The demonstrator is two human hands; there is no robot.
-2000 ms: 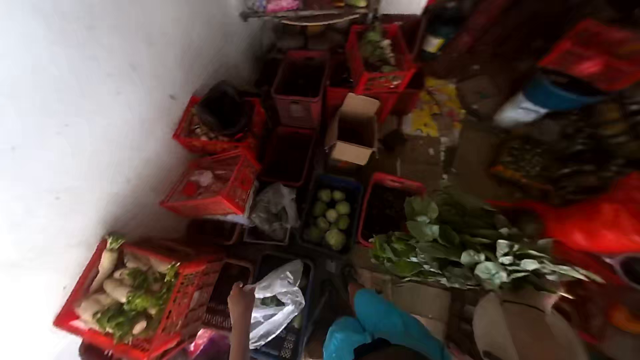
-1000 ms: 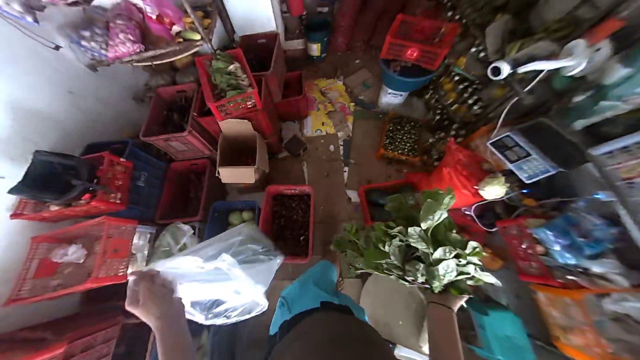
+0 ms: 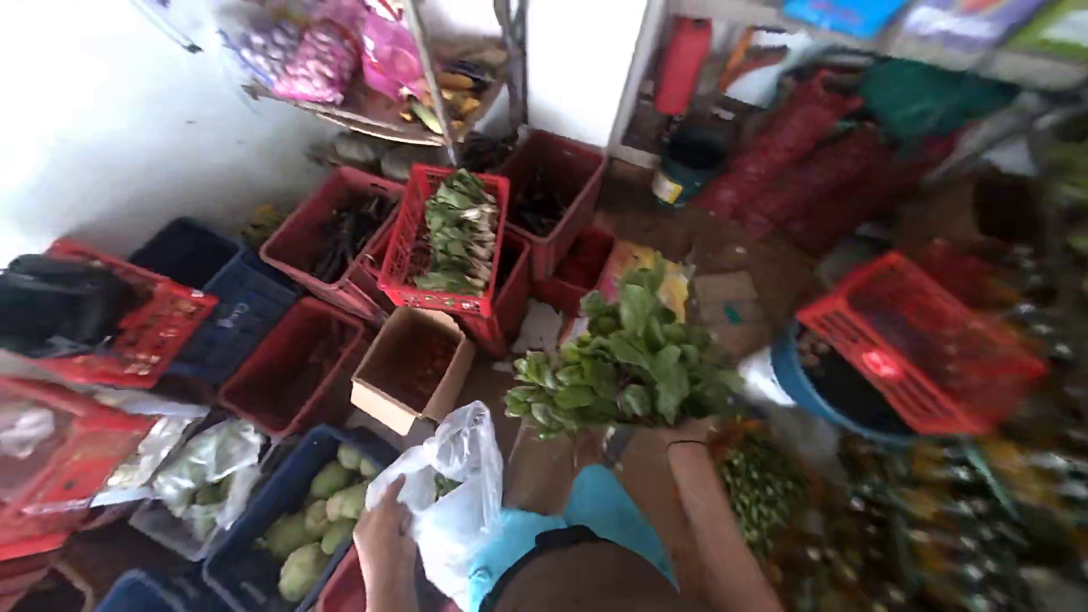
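My left hand (image 3: 382,518) grips the edge of a translucent plastic bag (image 3: 459,501), which hangs in front of my lap; something green shows at its mouth. At centre right, my right hand (image 3: 684,432) is at the base of a large bunch of leafy greens (image 3: 629,357), its fingers mostly hidden under the leaves. The leaves spread to the left and upward, apart from the bag. Left of my left hand stands a dark blue crate of pale green chayotes (image 3: 327,510). An open cardboard box (image 3: 412,370) stands just beyond the bag.
A red crate of leafy greens (image 3: 446,238) is stacked ahead, with a maroon crate (image 3: 293,365) and a blue crate (image 3: 229,314) to its left. On the right, a red basket (image 3: 918,348) sits over a blue tub (image 3: 790,382). A shelf (image 3: 365,123) holds bagged produce.
The view has turned. My left hand has brought the plastic bag in front of my lap. The leafy greens, earlier lying at the right, are now held up in my right hand.
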